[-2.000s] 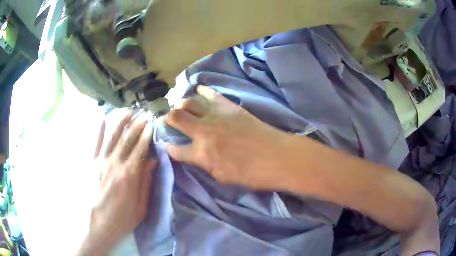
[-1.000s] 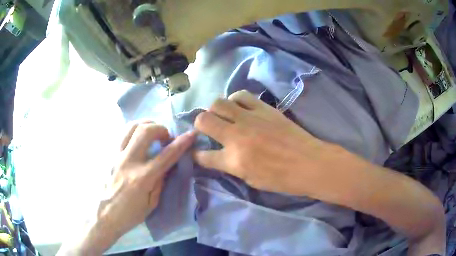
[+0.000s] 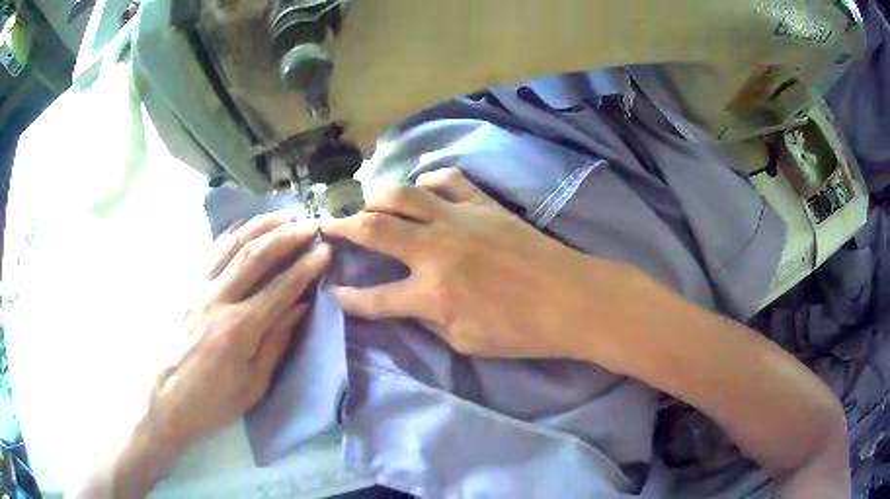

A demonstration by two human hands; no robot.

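Observation:
The blue-grey garment (image 3: 586, 224) lies under the machine arm and hangs over the table's front edge. A folded strip (image 3: 303, 370) of the cloth runs toward the presser foot and needle area (image 3: 310, 203). My left hand (image 3: 239, 312) lies left of the needle, its fingers together on the strip's edge. My right hand (image 3: 439, 258) is just right of the needle, fingers and thumb gripping a fold of the garment. Both hands' fingertips are close to the presser foot and nearly meet. The needle tip is too small and blurred to see.
The cream sewing machine arm (image 3: 507, 44) crosses the top, its head above my fingers. The white table (image 3: 88, 322) is overexposed at the left. A recessed box (image 3: 820, 171) with small parts is at the right end. A dark crumpled cloth heap (image 3: 829, 341) lies at the right.
Both hands and the cloth between them have moved up from in front of the needle to the presser foot. My left fingers, bent over the cloth before, now lie straighter. The view has shifted slightly.

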